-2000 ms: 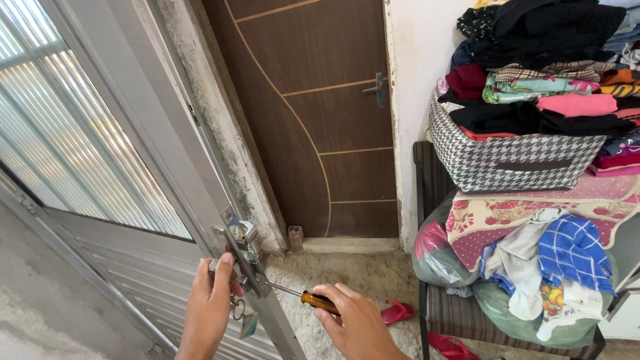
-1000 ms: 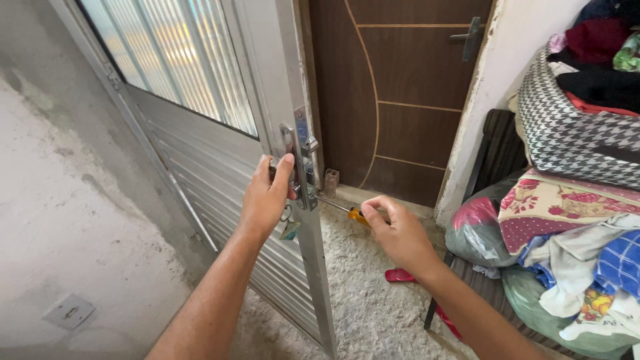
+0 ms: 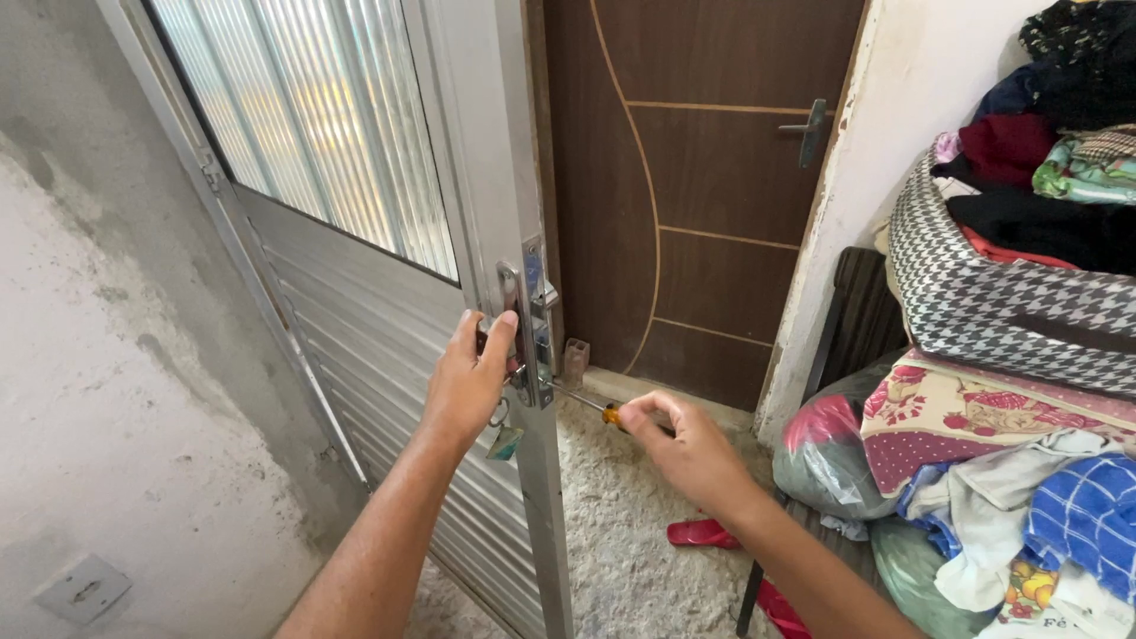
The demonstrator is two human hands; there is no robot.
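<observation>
My right hand [image 3: 679, 439] holds a screwdriver [image 3: 611, 414] by its amber handle, with the shaft pointing left to the lower part of the lock at the edge of a grey metal door [image 3: 541, 497]. My left hand [image 3: 470, 382] is at the handle plate [image 3: 510, 293], thumb and fingers around the handle, partly hiding it. A lock body [image 3: 543, 311] shows at the door's edge. Below my left hand, a key ring [image 3: 500, 413] with a green tag [image 3: 504, 443] hangs from the lock. Whether the screwdriver's tip sits in a screw is too small to tell.
Behind stands a brown wooden door [image 3: 710, 177]. At right, a houndstooth fabric bin [image 3: 994, 302] full of clothes sits above bags and cloths. Red sandals [image 3: 701, 533] lie on the rough floor [image 3: 621, 568]. A wall [image 3: 133, 399] with a socket plate [image 3: 84, 587] is at left.
The view has shifted left since two seconds ago. My left hand stays at the door handle and my right hand still holds the screwdriver at the lock, its fingers now placed differently on the handle.
</observation>
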